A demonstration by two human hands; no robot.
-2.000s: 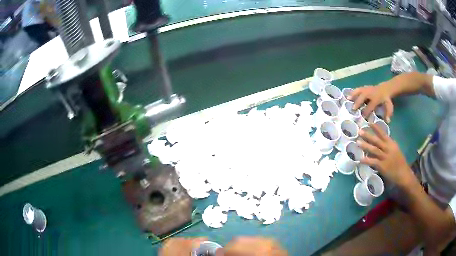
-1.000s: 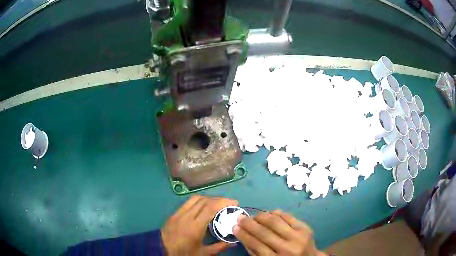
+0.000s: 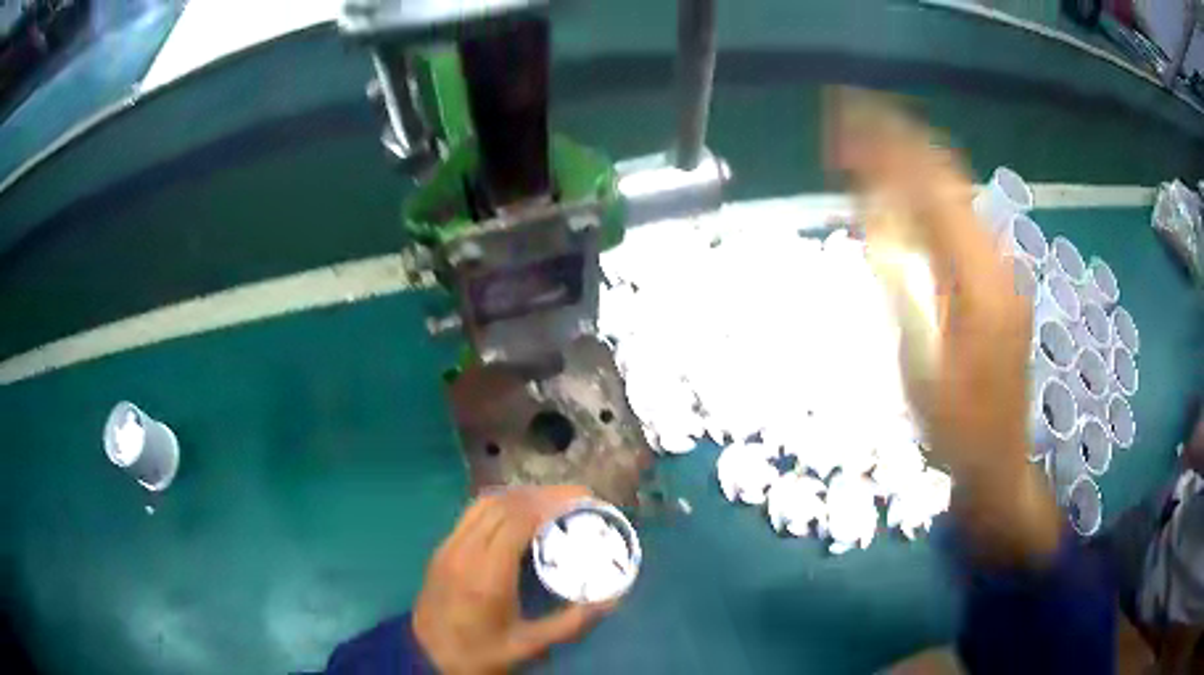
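Observation:
My left hand (image 3: pixel 482 587) holds a white fan housing (image 3: pixel 585 551) with a white bladed wheel inside, at the front edge of the press base plate (image 3: pixel 528 455). My right hand (image 3: pixel 970 317) is raised over the right side of the pile of white impellers (image 3: pixel 766 330) and is blurred; its fingertips point up and left towards the belt, and whether it holds anything cannot be told. The green arbor press (image 3: pixel 528 264) stands behind my left hand, with its ram above the plate.
One fitted fan unit (image 3: pixel 156 452) lies at the left on the green bench. Open housings (image 3: pixel 1092 369) stand in a cluster at the right, partly behind my right arm. The press lever (image 3: pixel 696 86) rises behind the pile. A clear plastic bag (image 3: pixel 1178 224) lies far right.
My right hand has left the housing and moved up and right over the pile. My left hand still holds the housing, now nearer the base plate. The view has shifted.

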